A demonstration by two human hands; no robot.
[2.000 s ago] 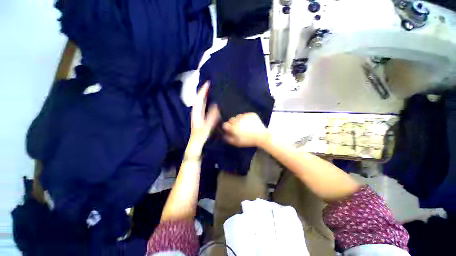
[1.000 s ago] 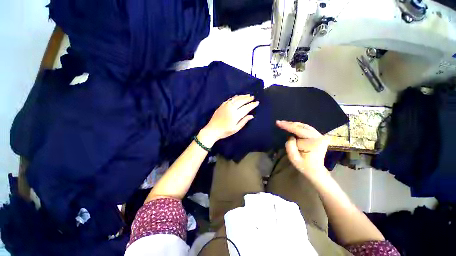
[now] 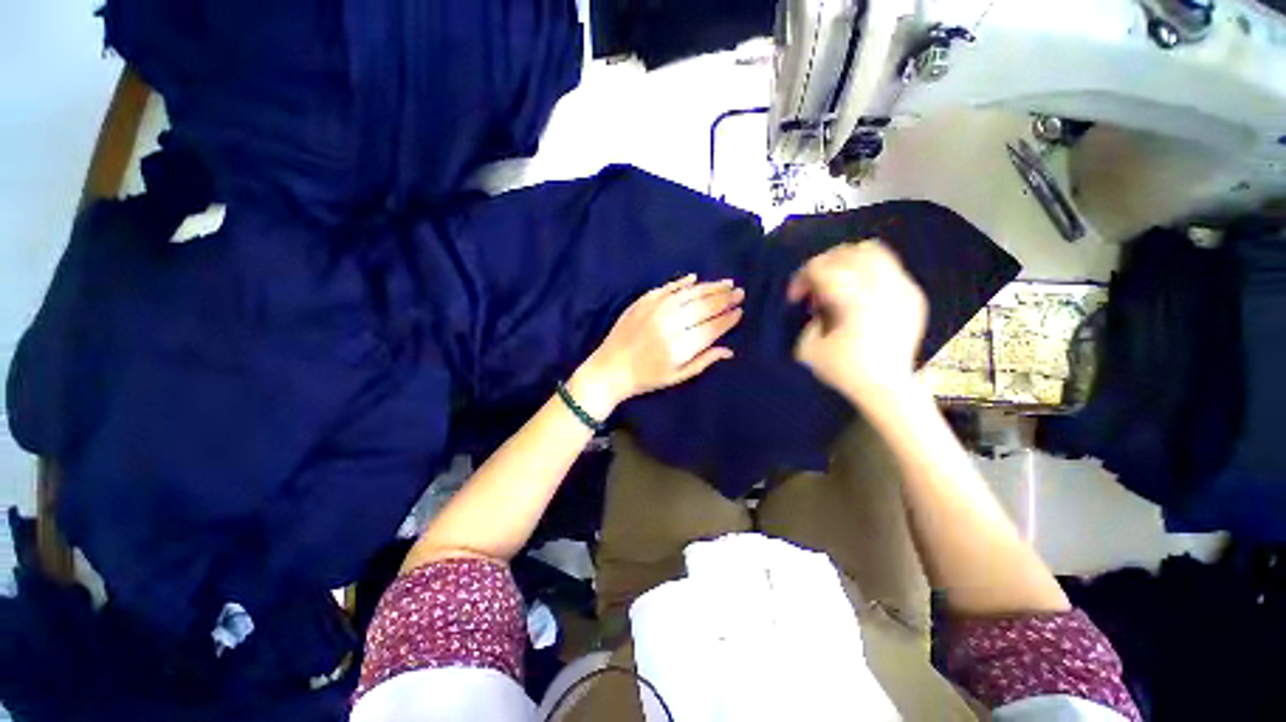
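A navy garment piece (image 3: pixel 564 268) runs from the left heap to the front of the sewing machine and hangs over the table edge. A darker, near-black cut panel (image 3: pixel 938 254) lies at its right end, its pointed corner to the right. My left hand (image 3: pixel 670 339) lies flat on the navy cloth, fingers a little apart, holding nothing. My right hand (image 3: pixel 863 317) is over the join of cloth and panel, fingers curled and blurred; whether it pinches the edge I cannot tell. The presser foot and needle area (image 3: pixel 784 181) is just behind the cloth.
The white sewing machine (image 3: pixel 1044 64) stands at the upper right, with metal thread snips (image 3: pixel 1045 191) on its bed. A navy garment heap (image 3: pixel 240 381) fills the left. A dark stack (image 3: pixel 677 28) lies at the top. Dark pieces (image 3: pixel 1171 381) hang at the right.
The garment piece has been turned and spread toward the right, and the dark panel now shows beside it. In the last second the panel shifted up and right, and my right hand moved up onto the join.
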